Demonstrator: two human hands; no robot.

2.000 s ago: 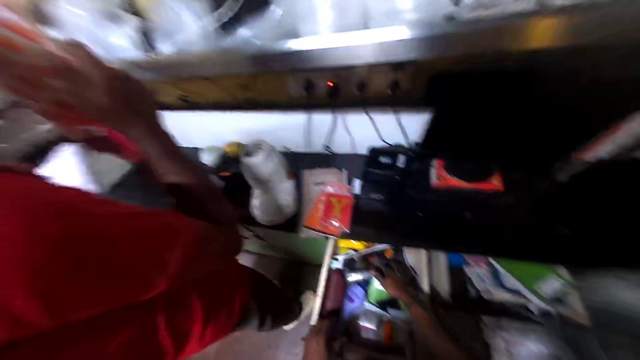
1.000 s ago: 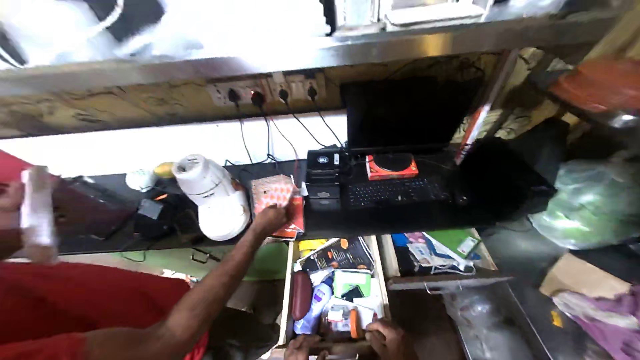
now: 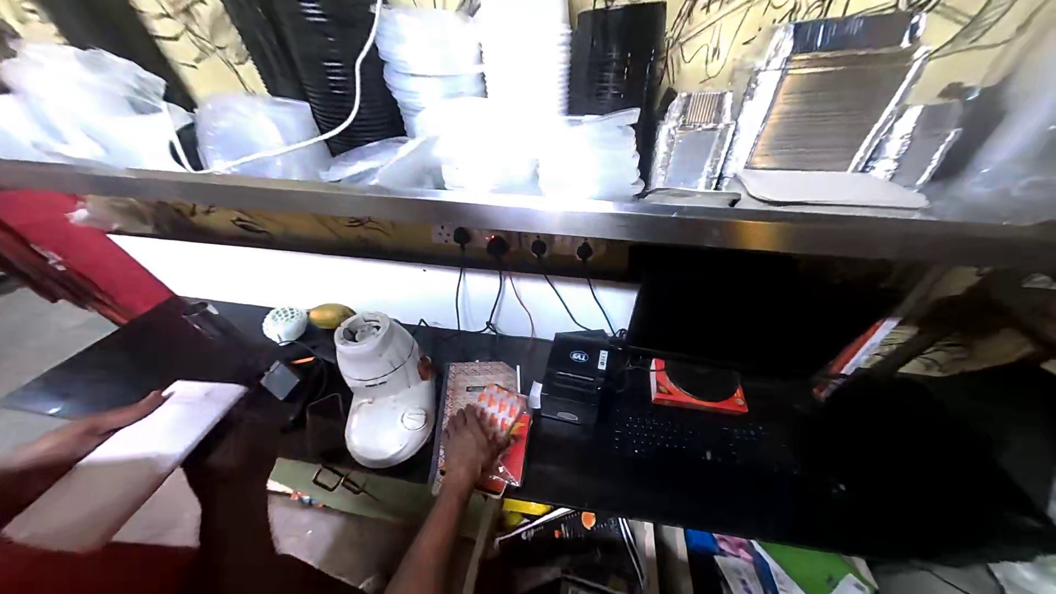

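Neither of my hands shows in this view. Nearest below is an open drawer (image 3: pixel 485 549) with a black item bearing print and a yellow item (image 3: pixel 528 506) in it. A co-worker in red reaches in from the lower left. One of the co-worker's hands (image 3: pixel 470 445) rests on an orange-and-white patterned packet (image 3: pixel 502 406), over a patterned notebook (image 3: pixel 458 379) and a red item (image 3: pixel 518 454). The co-worker's other hand (image 3: pixel 124 415) holds a white sheet or pad (image 3: pixel 157 429).
A white mixer-grinder base (image 3: pixel 388 412) stands left of the notebook. Right of it are a black printer (image 3: pixel 573 379), a keyboard (image 3: pixel 685 437), a red box (image 3: pixel 701 403) and a dark monitor (image 3: pixel 709 313). A metal-edged shelf (image 3: pixel 528 216) with containers spans above.
The view has tilted up, and my hands, at the drawer's front edge before, are out of frame. The co-worker's hand stays at the packet; their white sheet now shows more fully.
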